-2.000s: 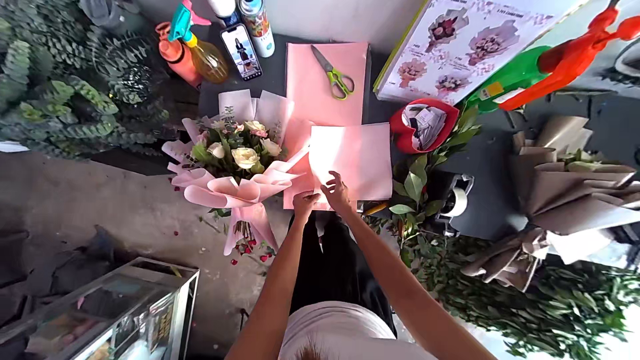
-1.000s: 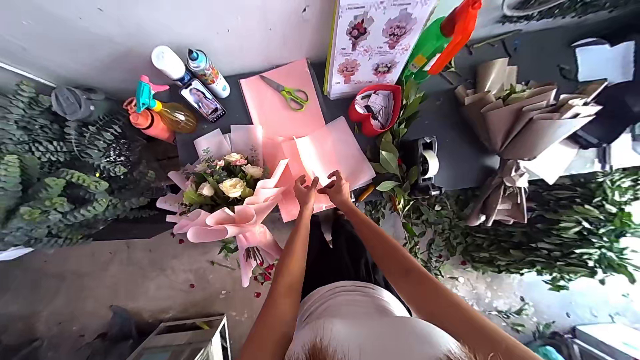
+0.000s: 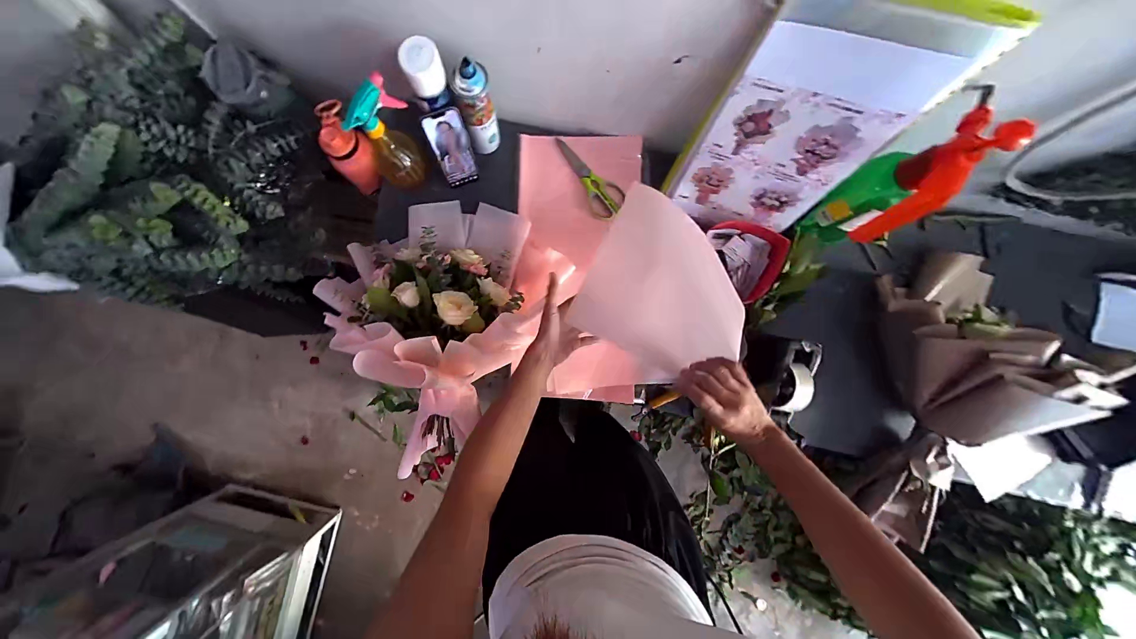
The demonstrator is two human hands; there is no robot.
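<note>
A sheet of pink wrapping paper (image 3: 661,284) is lifted above the table, its lower right corner pinched in my right hand (image 3: 723,395). My left hand (image 3: 555,333) stands upright at the sheet's left edge, fingers extended; whether it grips the paper cannot be told. Beneath lie more pink sheets (image 3: 568,177), with green-handled scissors (image 3: 592,180) on them, touching or close to the lifted sheet. Directly left of my left hand is a bouquet of cream roses (image 3: 454,307) in pink wrapping (image 3: 417,364), its stems pointing down toward me.
Spray bottles (image 3: 390,146), a phone (image 3: 449,146) and cans (image 3: 476,105) stand at the back left. A printed bouquet chart (image 3: 790,124), a red heart-shaped box (image 3: 765,262) and a tape dispenser (image 3: 796,386) are on the right, before a brown-wrapped bouquet (image 3: 976,355). Foliage lies on both sides.
My hands, close together at the sheet's lower edge before, have moved apart, the right one to the right. The top pink sheet, lying flat earlier, is now raised and curved.
</note>
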